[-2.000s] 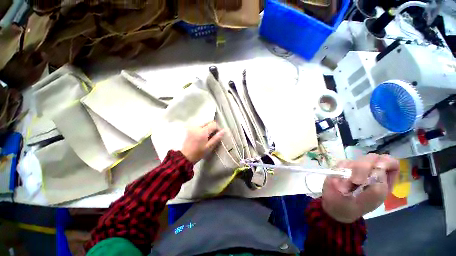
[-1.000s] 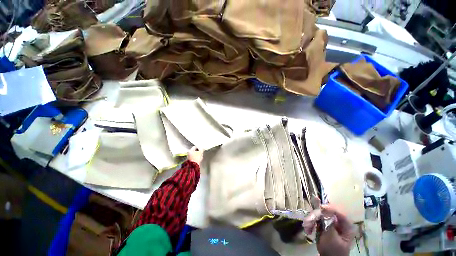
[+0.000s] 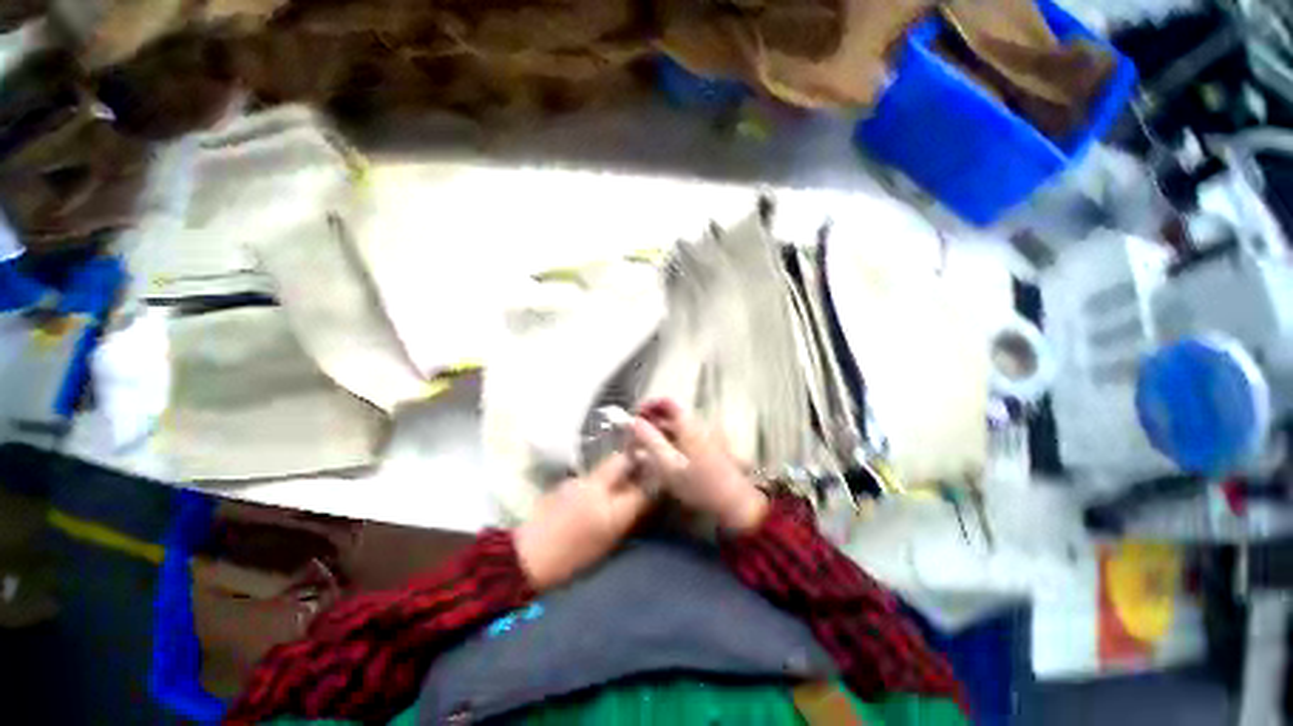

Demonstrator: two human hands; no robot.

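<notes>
A fanned bundle of cream fabric pieces [image 3: 759, 341] stands in folds on the white table [image 3: 496, 199], with dark strips on its right side. My left hand [image 3: 589, 518] and my right hand [image 3: 695, 468] meet in front of my body at the bundle's left side. The fingers pinch around a small white item [image 3: 617, 416], blurred. Which hand holds it, and whether fabric is held too, I cannot tell. More cream pieces [image 3: 270, 383] lie spread at the left, some with yellow edging.
A brown fabric heap [image 3: 468, 71] lies behind the work. A blue bin [image 3: 964, 128] with brown pieces stands at the back right. A sewing machine [image 3: 1106, 305] with a blue fan [image 3: 1202, 404] and a white roll [image 3: 1017, 355] are at the right. A blue tray [image 3: 71, 341] sits at the far left.
My left hand has moved right, away from the left cream pieces, and my right hand has moved left to meet it. One cream piece has left the left group. The view has shifted.
</notes>
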